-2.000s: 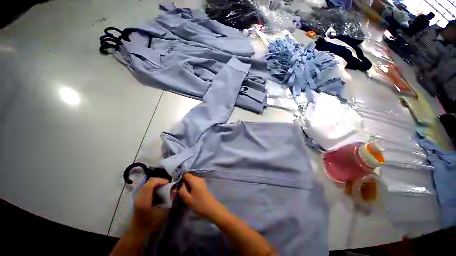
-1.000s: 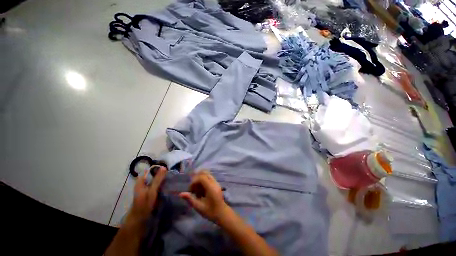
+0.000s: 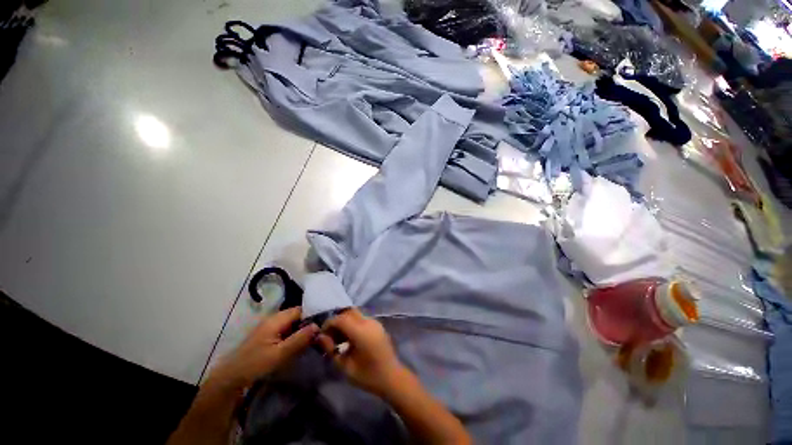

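A blue-grey shirt (image 3: 486, 269) lies flat in front of me, its collar (image 3: 325, 294) toward a black hanger hook (image 3: 271, 280) at the left. One sleeve (image 3: 395, 187) stretches up across the table. My left hand (image 3: 271, 346) pinches the shirt front just below the collar. My right hand (image 3: 363, 349) is beside it, fingers bent on the same cloth at the top of the placket (image 3: 469, 330). A small white thing shows at the right fingers; I cannot tell what it is. The fingertips hide the buttons there.
Shirts on hangers (image 3: 365, 83) lie stacked at the upper left. Blue strips (image 3: 569, 122) and crumpled white material (image 3: 612, 230) lie right of them. A pink jar (image 3: 625, 311) and an amber container (image 3: 656, 361) stand at the right, beside clear plastic (image 3: 721, 330). Dark bagged garments lie at the back.
My hands have come together at the collar, after the right was apart over the placket one second ago. The collar stands out more clearly. The view has shifted, moving the scene slightly right.
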